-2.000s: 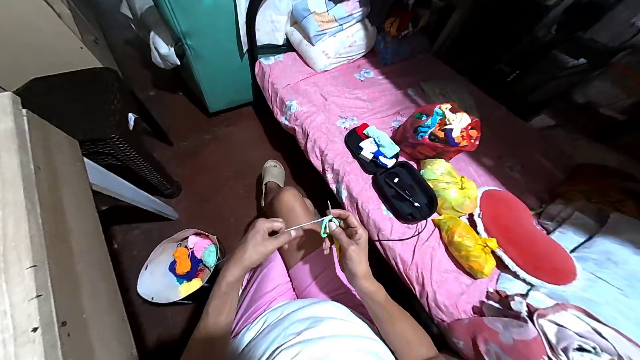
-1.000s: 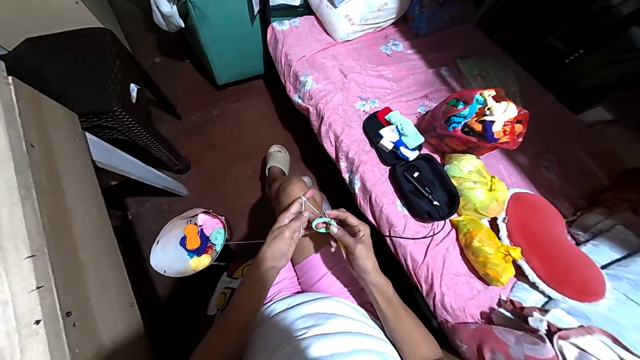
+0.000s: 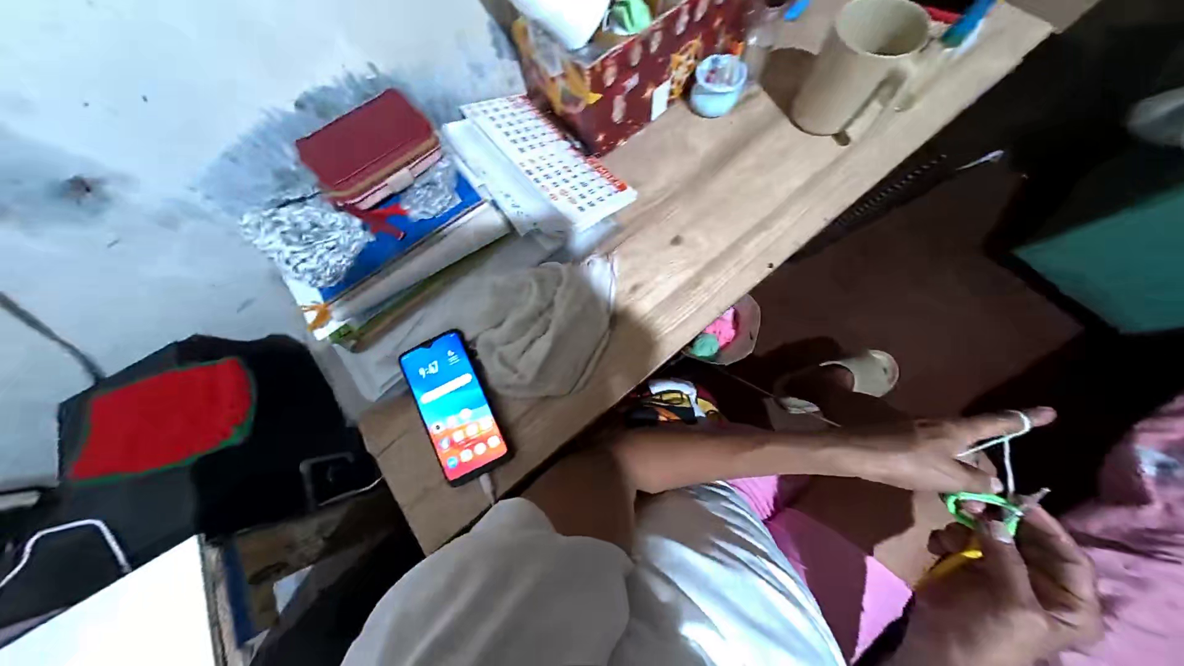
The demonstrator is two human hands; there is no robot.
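My left hand (image 3: 953, 453) has white yarn (image 3: 1008, 453) looped over its extended index finger, and its other fingers meet the edge of a small green crocheted ring (image 3: 982, 507). In my right hand (image 3: 1017, 583) is a crochet hook (image 3: 953, 560) with a yellow handle, its tip at the green ring. The yarn runs down from the left index finger to the ring. Pink and teal yarn balls (image 3: 720, 328) show in a pale container beyond the table edge, partly hidden by it.
A wooden table (image 3: 703, 222) on the left bears a lit smartphone (image 3: 453, 407), a crumpled cloth (image 3: 546, 333), stacked books (image 3: 370, 148), a calendar sheet (image 3: 555, 162), a patterned box (image 3: 638, 74) and a beige mug (image 3: 860, 65). Pink bedding (image 3: 1128, 536) lies at the right.
The view has swung far to the left, bringing the table and phone in. Two seconds ago the hands were pulling a strand out; now the yarn loops over the raised left index finger.
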